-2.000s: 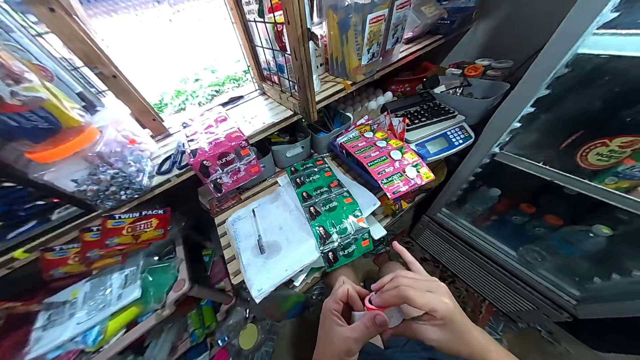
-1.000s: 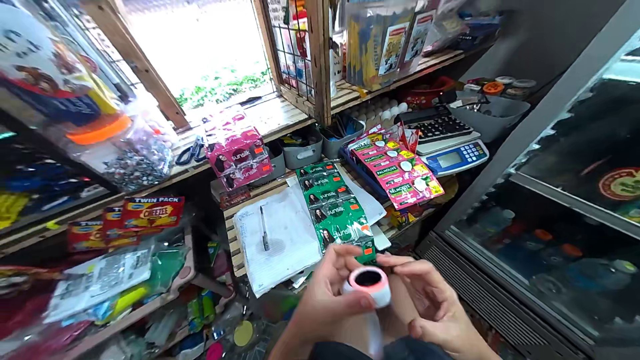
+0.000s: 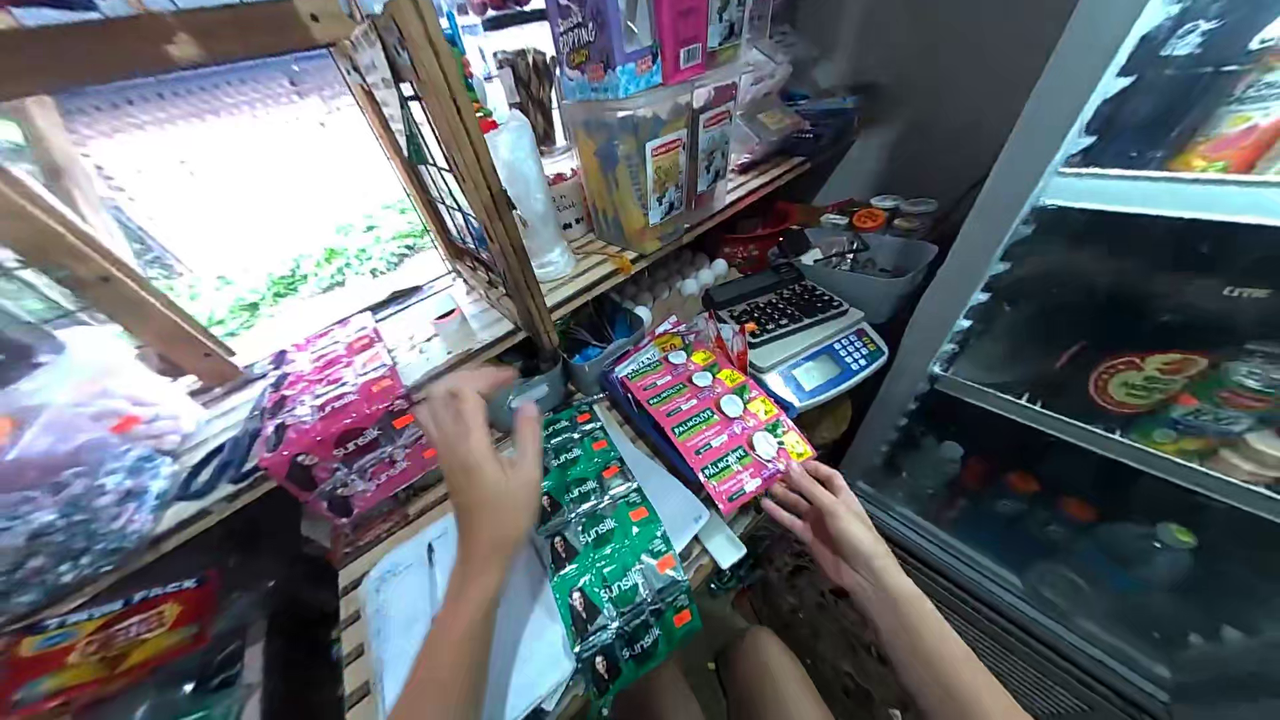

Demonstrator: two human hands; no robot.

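Note:
My left hand [image 3: 475, 450], blurred and with its fingers apart, is raised over the paper sheets [image 3: 400, 590], left of the strip of green Sunsilk sachets [image 3: 610, 560]. Nothing shows in it. My right hand [image 3: 825, 515] has its fingertips at the lower right corner of the pink Palmolive sachets [image 3: 715, 420]; whether it grips them is not clear. Pink Sunsilk sachets [image 3: 345, 430] are stacked behind and left of my left hand. A pen [image 3: 433, 575] lies on the paper. Near the window sill is a small white roll with a pinkish centre [image 3: 447, 322].
A digital scale [image 3: 825, 365] with a calculator [image 3: 785, 310] on it stands behind the Palmolive sachets. Grey bins [image 3: 870, 270], eggs [image 3: 675, 280] and a shelf with plastic containers [image 3: 640, 170] are at the back. A glass-door fridge [image 3: 930, 380] borders the right side.
Both hands held a small white roll together in front of my lap; now they are apart. The left has moved up and left, the right to the Palmolive sachets. The view has shifted.

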